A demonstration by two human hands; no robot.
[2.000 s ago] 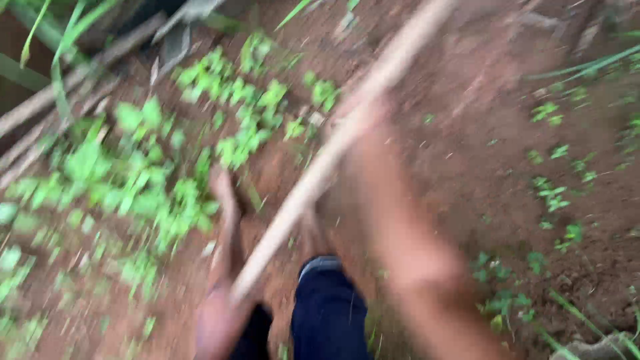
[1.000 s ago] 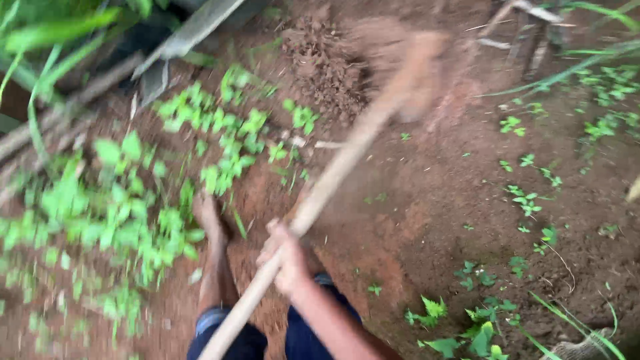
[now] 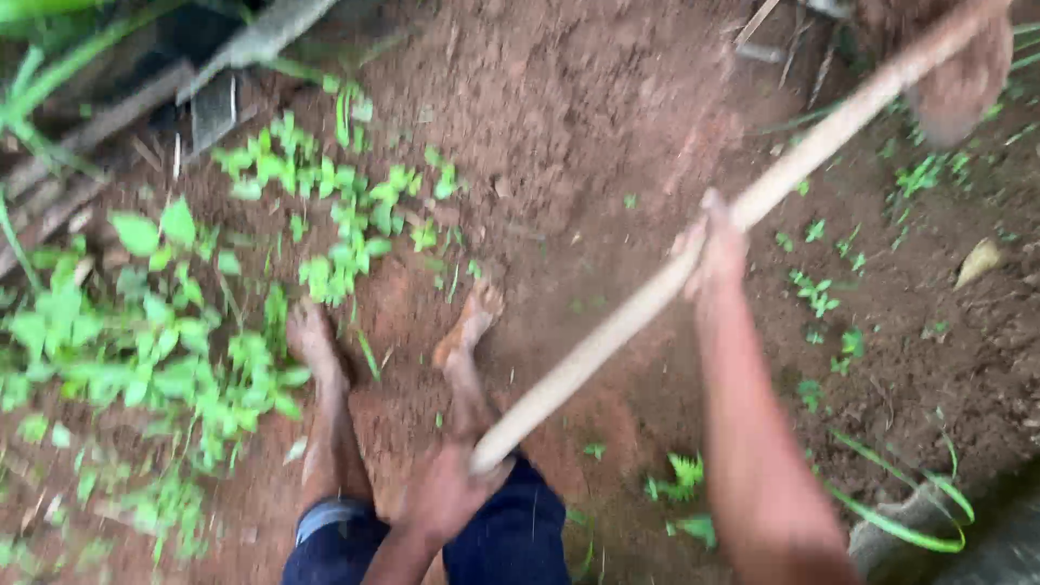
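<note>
A long wooden handle (image 3: 601, 349) runs from bottom centre to the top right. At the top right it meets a soil-covered hoe blade (image 3: 963, 77), raised above the ground and blurred. My left hand (image 3: 455, 487) is closed around the handle's lower end, in front of my thighs. Farther up, near the middle of the handle, my right hand (image 3: 715, 244) grips it with the arm stretched forward. Loose reddish-brown soil (image 3: 569, 122) lies ahead of my bare feet (image 3: 471, 321).
Leafy green weeds (image 3: 187, 349) grow at the left and around my feet. Old boards (image 3: 106, 130) lie at the upper left. Small seedlings (image 3: 812, 292) dot the soil at the right. A grey stone-like edge (image 3: 894, 528) shows at the lower right.
The hoe blade, low over the soil at upper centre a second ago, is now at the top right. My right hand is farther up and right, and my left hand now shows on the handle's end.
</note>
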